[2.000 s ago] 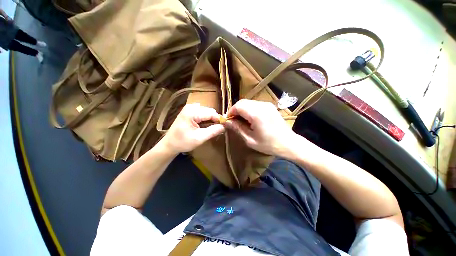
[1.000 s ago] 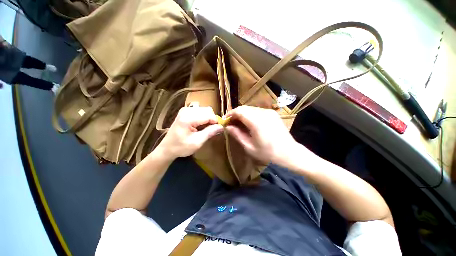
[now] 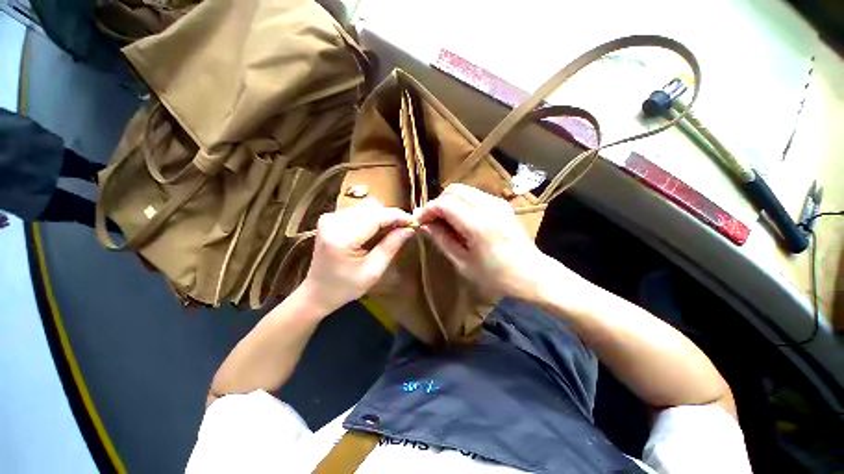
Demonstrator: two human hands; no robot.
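A tan-brown handbag (image 3: 379, 139) stands open at my lap, its mouth pointing up and its lining showing inside. My left hand (image 3: 356, 248) and my right hand (image 3: 481, 239) meet over the middle of the mouth. Their thumbs and fingertips pinch a small yellowish zipper end (image 3: 415, 223) between them, mostly hidden by the fingers. A long handle (image 3: 592, 57) loops from the bag over the bench. A gold fitting (image 3: 356, 191) shows beside my left hand, and a clear-wrapped fitting (image 3: 527, 179) sits on the right side.
A hammer (image 3: 722, 157) lies on the white bench (image 3: 518, 28), partly inside the handle loop. Red strips (image 3: 685, 198) lie along the bench edge. Metal snips (image 3: 811, 204) with black cord lie at right. Brown bags (image 3: 245, 79) are heaped at left. A person's legs (image 3: 79, 190) show at far left.
The yellow zipper end is now more covered by my fingertips. My left hand has turned slightly, uncovering the gold fitting. The person at far left has come further into view.
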